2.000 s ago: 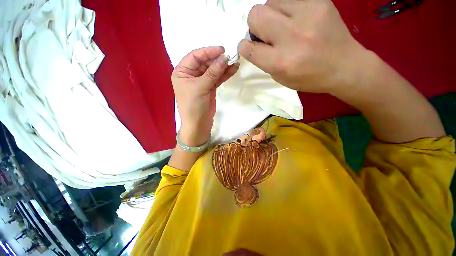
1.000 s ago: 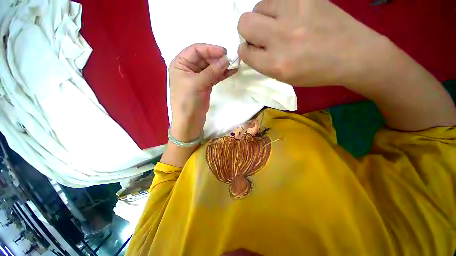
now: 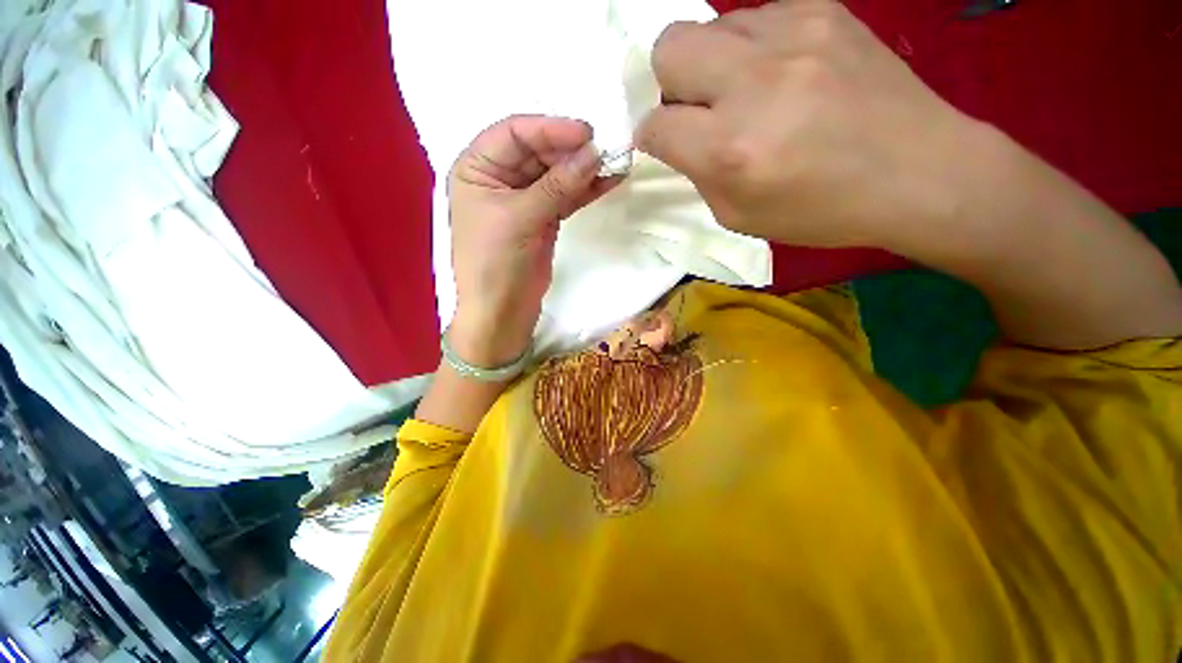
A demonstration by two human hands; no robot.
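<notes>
A white garment (image 3: 519, 65) lies over the red cloth and hangs down to my lap. My left hand (image 3: 525, 194) pinches a small fold of it between thumb and fingers, palm side up. My right hand (image 3: 778, 123) is just to the right, fingers curled, with thumb and forefinger closed close to the fold. A thin glinting line (image 3: 620, 156), needle or thread, runs between the two hands' fingertips. Whether a fastener is at the fold is too small to tell.
Red cloth (image 3: 324, 194) covers the table. A large pile of white garments (image 3: 143, 246) lies at the left. Dark snips (image 3: 988, 7) are partly visible at the top right edge. Green floor (image 3: 914, 330) shows at the right, and dark machinery at the lower left.
My right hand has come down and closer to view, then moved slightly right from the fold. The left hand keeps its pinch. The view has shifted, so the snips are nearly out of frame.
</notes>
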